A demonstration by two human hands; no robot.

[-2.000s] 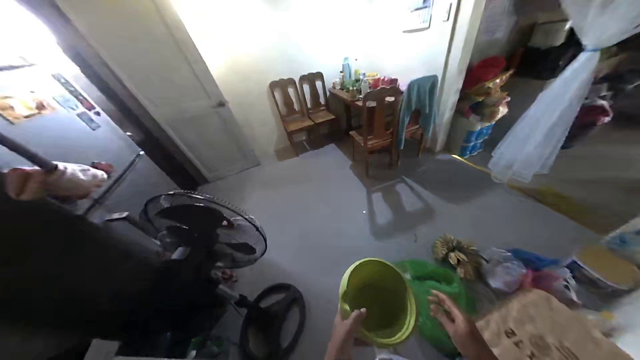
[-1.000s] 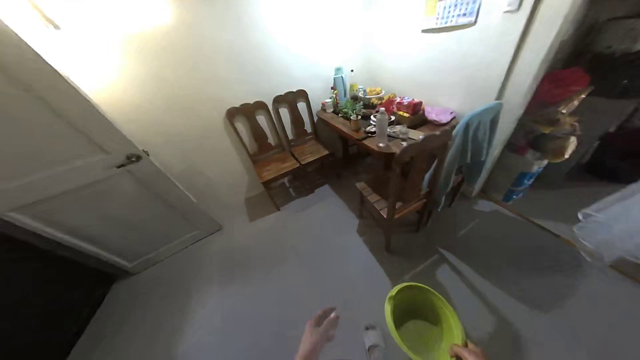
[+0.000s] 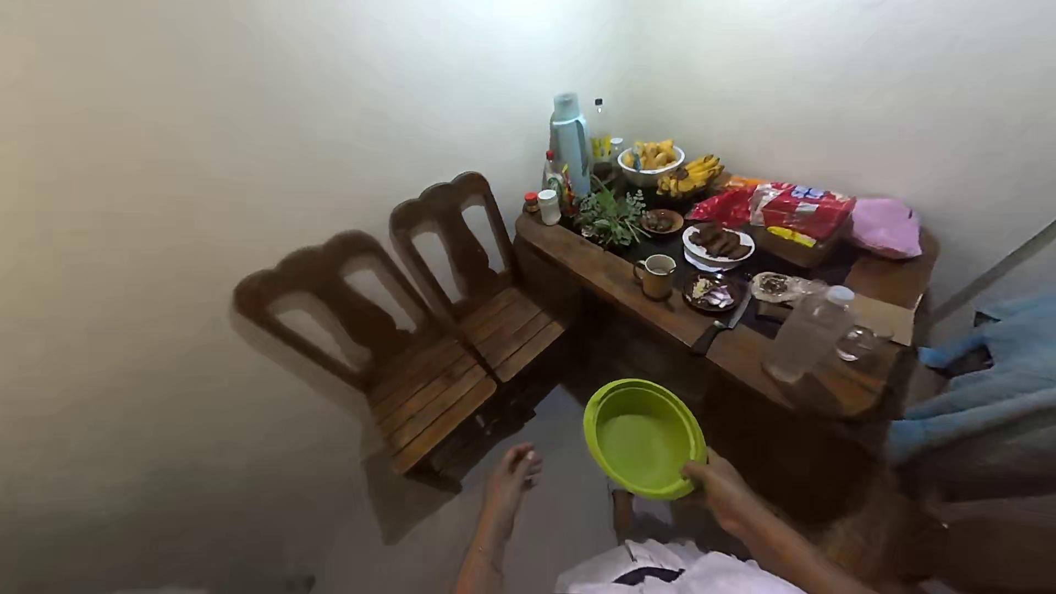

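My right hand (image 3: 716, 485) grips the rim of a lime-green plastic basin (image 3: 643, 439), which is tilted so that its inside shows; I see nothing in it. To the left of the basin, my left hand (image 3: 513, 472) hangs free with its fingers loosely bent, touching nothing. Beyond the basin is a wooden table (image 3: 594, 272). On its near side are a mug (image 3: 657, 276), a dark plate with chopped food (image 3: 713, 292), a knife (image 3: 723, 325) and a clear plastic jug (image 3: 810, 334).
Two wooden chairs (image 3: 433, 379) (image 3: 507, 318) stand against the wall left of the table. A blue thermos (image 3: 570, 144), leafy greens (image 3: 612, 216), bananas (image 3: 691, 176) and a plate of brown food (image 3: 718, 242) are on the table. Blue cloth (image 3: 990, 371) hangs at the right.
The view has moved across the room to the table. My left hand held the basin's rim two seconds ago and has let go; my right hand, then apart from it, now holds the rim.
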